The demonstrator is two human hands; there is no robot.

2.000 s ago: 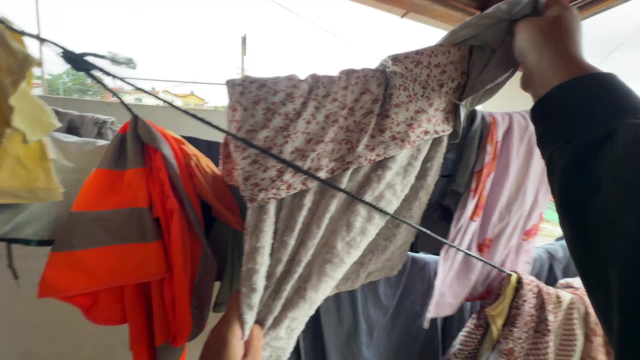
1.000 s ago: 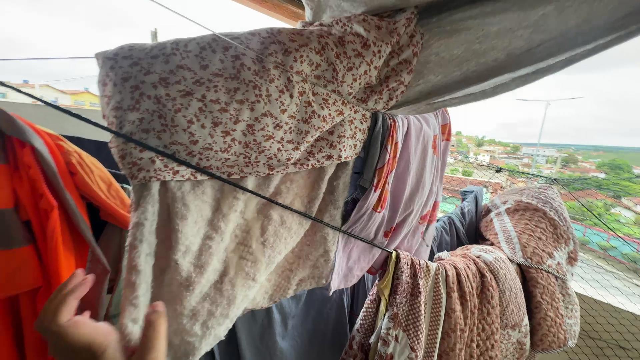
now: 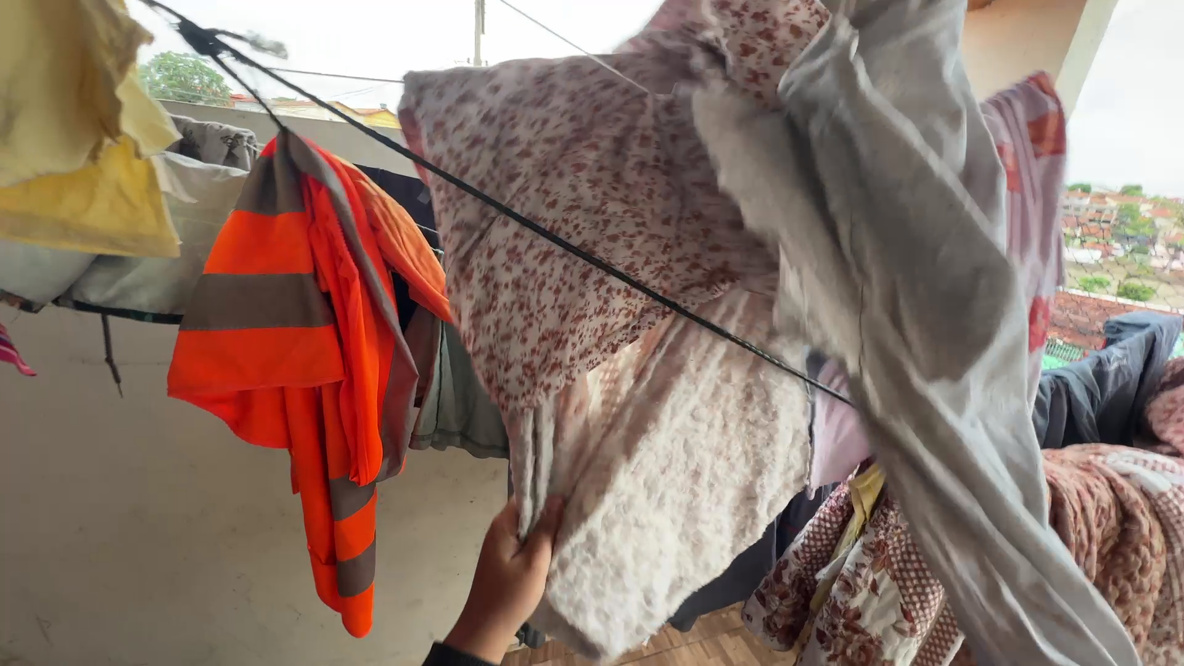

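My left hand [image 3: 511, 564], at the lower middle, pinches the lower left edge of a floral cloth with a fluffy white underside [image 3: 684, 490]. The floral side [image 3: 592, 203], white with reddish-brown print, spreads above it behind a dark clothesline rope [image 3: 555, 239]. A grey cloth [image 3: 934, 305] hangs in long folds to the right, in front of the rope's lower end. My right hand is not visible; whether the grey cloth hides it cannot be told.
An orange hi-vis garment with grey bands [image 3: 264, 301] hangs at the left, beside yellow cloths [image 3: 83, 203]. A pale wall [image 3: 139, 518] stands behind. Patterned textiles [image 3: 1101, 518] and a dark blue garment [image 3: 1110, 379] hang at the right, near wire netting.
My left hand, open with its fingers apart one second ago, now grips the fluffy cloth's edge. The grey cloth, overhead one second ago, now hangs down at the right. The view has swung left.
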